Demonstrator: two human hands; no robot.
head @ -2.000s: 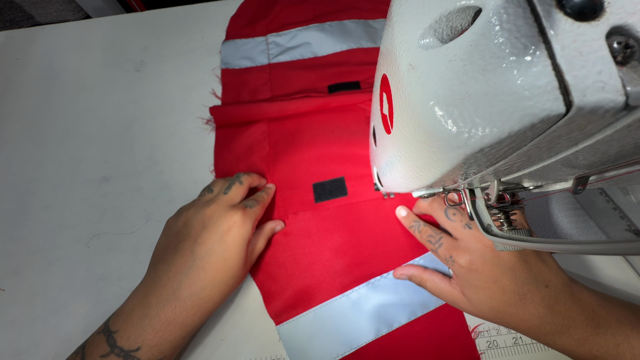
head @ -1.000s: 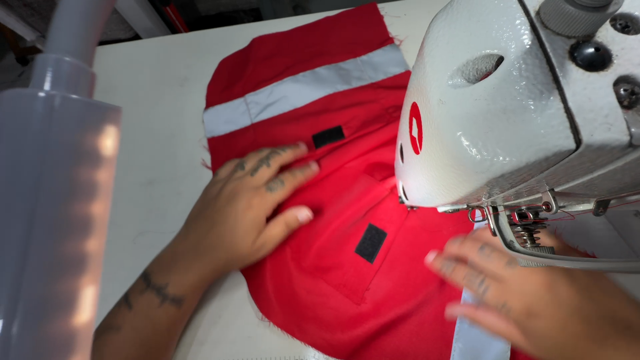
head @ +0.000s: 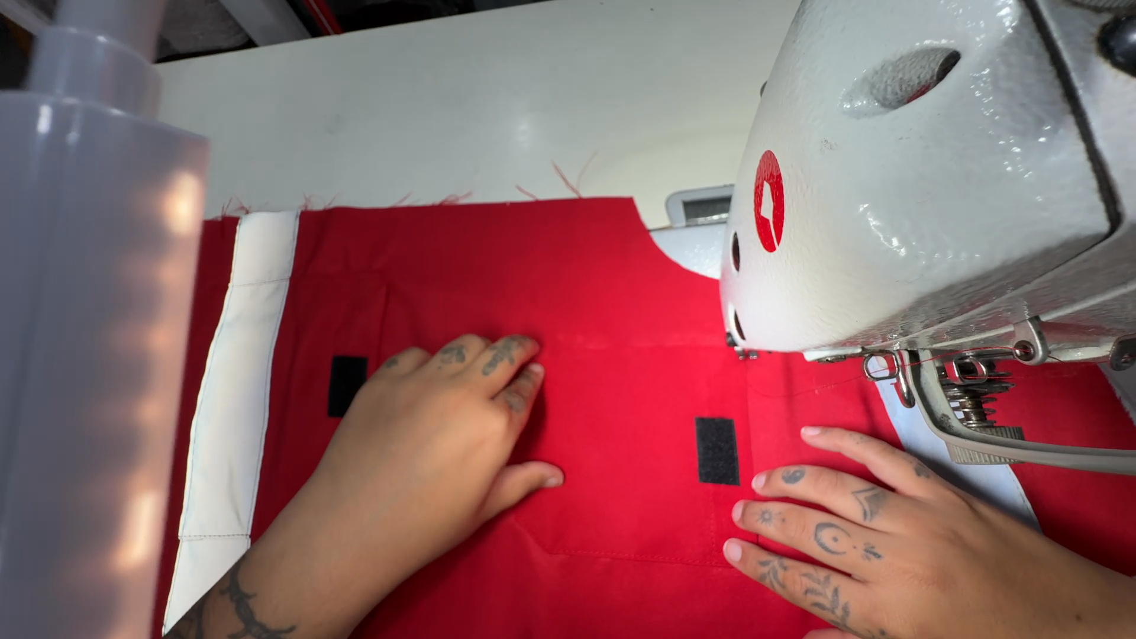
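Red fabric (head: 621,302) with a frayed upper edge lies across the table and passes under the head of a white sewing machine (head: 896,177). My left hand (head: 435,426) rests on it with bent fingers, near a black hook-and-loop patch (head: 347,385); whether it pinches cloth cannot be told. My right hand (head: 852,532) lies flat with fingers spread, just below and right of a second black patch (head: 717,451). A pale reflective strip (head: 235,399) runs down the fabric's left side. Another strip (head: 958,470) shows partly behind the right hand. The needle area is mostly hidden.
A translucent plastic lamp or tube (head: 98,355) stands in the left foreground, blocking part of the view. The white tabletop (head: 444,115) extends behind the fabric. The machine's tension spring (head: 972,399) and a curved metal guard (head: 1038,453) are close above my right hand.
The red fabric has turned, so its reflective strip now runs down the left side rather than across the top. Both hands have shifted on the cloth. The translucent tube was out of view two seconds ago.
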